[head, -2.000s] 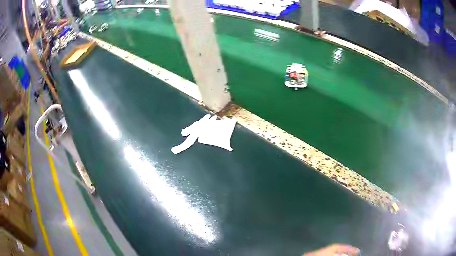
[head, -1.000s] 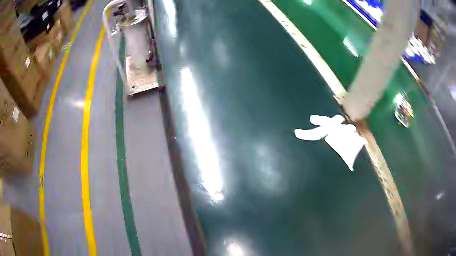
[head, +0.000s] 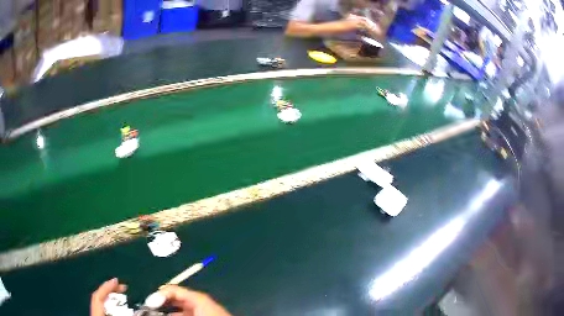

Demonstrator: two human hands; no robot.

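Observation:
My left hand is at the bottom edge, partly cut off, with its fingers around a small white part. My right hand is just to its right, also cut off, with its fingertips on the same small assembly. Whether the white blob at its fingertip is a finger cot or part of the piece cannot be told. A pen-like tool with a blue end lies above my right hand. A board-and-housing unit rests by the pale ledge, its white housing on the dark bench.
Several units with white housings, one at the left, lie on the green belt behind the pale ledge. Two white parts lie on the bench at right. Across the belt are a person's arm and a yellow object.
The view has swung from the aisle and post to the belt and bench at the other side. Both my hands now show; none showed one second ago.

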